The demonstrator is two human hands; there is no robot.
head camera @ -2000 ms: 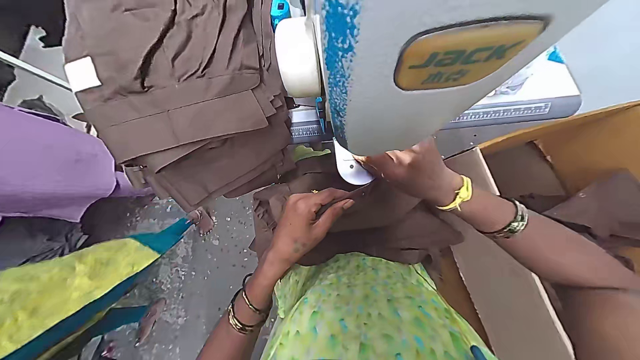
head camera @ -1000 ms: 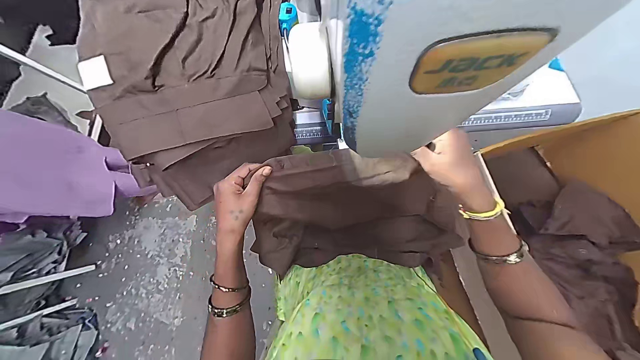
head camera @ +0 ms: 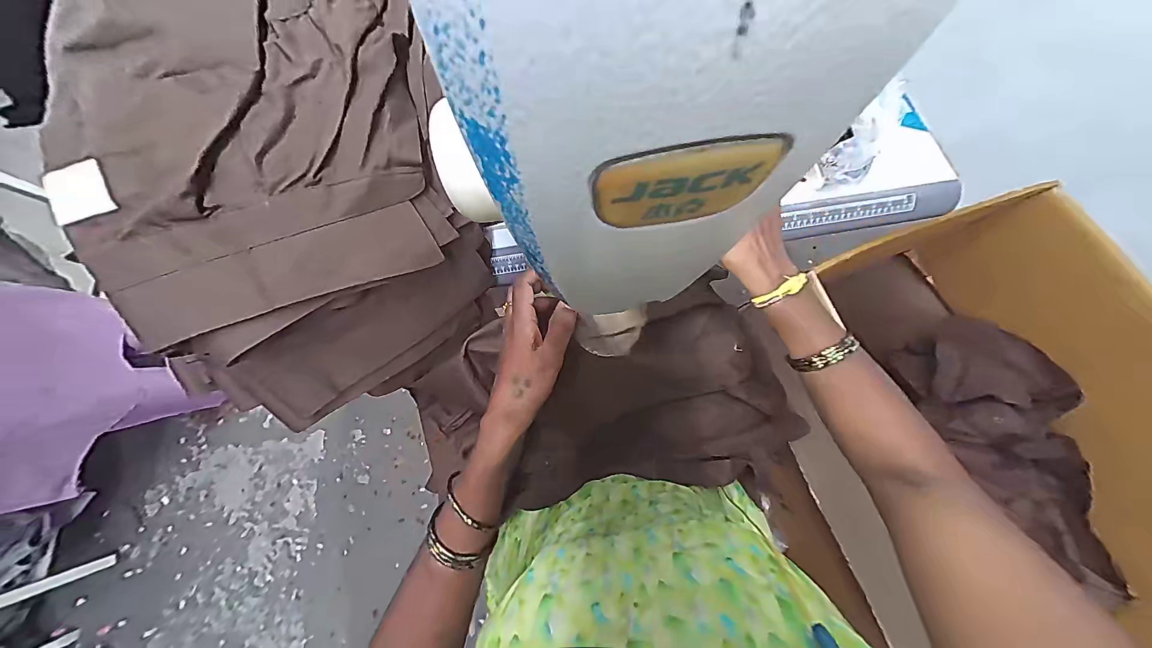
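Note:
The white head of a Jack sewing machine (head camera: 684, 99) fills the upper middle. Beneath it a brown cloth piece (head camera: 648, 405) lies bunched, spilling over the green patterned garment on my lap. My left hand (head camera: 531, 351) is at the left of the machine's lower end, thumb and fingers bent at the cloth's upper left edge; whether they pinch it is unclear. My right hand (head camera: 760, 252) reaches behind the right side of the machine head, its fingers hidden. A stack of folded brown garments (head camera: 297, 252) with a white tag (head camera: 81, 191) stands at the left.
On the right, a cardboard box (head camera: 1071, 297) holds crumpled brown cloth (head camera: 1008, 432). Purple cloth (head camera: 63, 396) hangs at the far left above a floor (head camera: 261, 522) strewn with scraps. A clear plastic item (head camera: 855, 153) lies on the machine bed beyond the head, near a printed ruler scale (head camera: 846, 214).
One second ago both hands held the brown cloth spread by its upper edge. Now my left hand is closer to the machine's lower end, and my right hand has gone behind the head.

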